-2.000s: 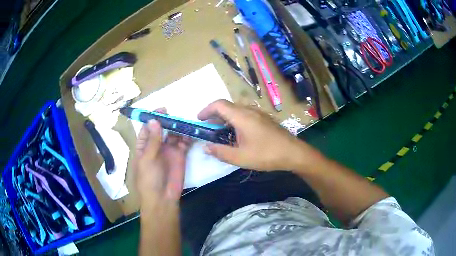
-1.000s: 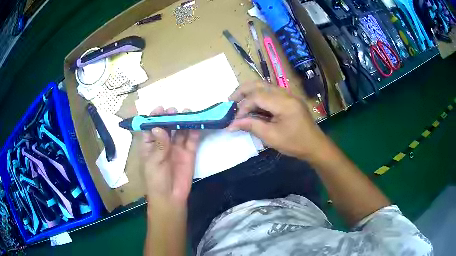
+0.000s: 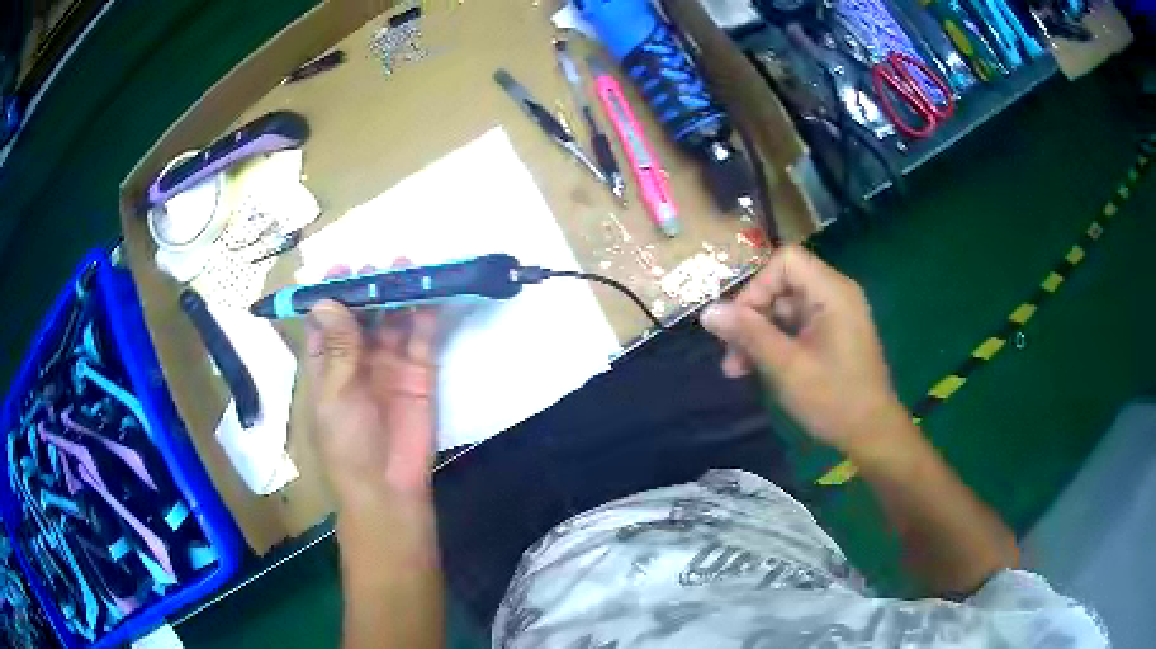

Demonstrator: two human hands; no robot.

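Observation:
My left hand holds a black and light-blue pen over the white paper sheet, thumb below and fingers behind it. The pen's dark tip points left. A thin black power lead is plugged into its rear end at the right and runs down toward the tray's front edge. My right hand is off the pen, to its right, with the fingers curled and thumb near the index finger. Nothing can be made out in it; whether the fingertips touch is unclear.
The cardboard tray holds a blue electric screwdriver, pink utility knife, tweezers, a tape roll and curved housing pieces. A blue bin of pens stands left. Red scissors lie at upper right.
The power lead now shows plugged into the pen's rear end. My right hand has moved away from the pen to the right. The pen has rolled, showing more of its black button side.

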